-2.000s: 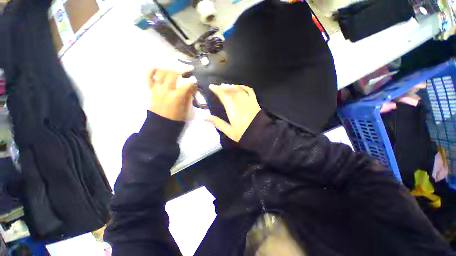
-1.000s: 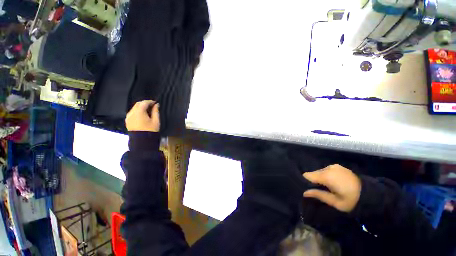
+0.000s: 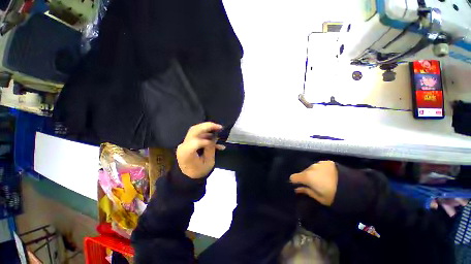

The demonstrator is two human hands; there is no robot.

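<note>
A large black cloth pile [image 3: 181, 87] drapes over the left part of the white sewing table [image 3: 273, 124]. My left hand [image 3: 199, 149] is at the pile's lower right corner, at the table's front edge. Its thumb and fingers pinch a bit of the black cloth. My right hand [image 3: 317, 181] is curled over my lap, below the table edge, against black cloth or clothing. Black on black hides whether its fingers hold anything. The white sewing machine head [image 3: 392, 31] is at the upper right, with no cloth under it.
A phone [image 3: 428, 90] with a bright screen lies right of the needle area. A small black bundle [image 3: 462, 117] is at the right end. Below the table are a box of pink and yellow scraps [image 3: 124, 188], a red basket [image 3: 106, 250], white paper [image 3: 217, 203] and a blue basket [image 3: 462, 219].
My left hand has moved right, and the black pile has spread right across the table with a fold showing. The scrap box has come into view. My right hand remains over my lap.
</note>
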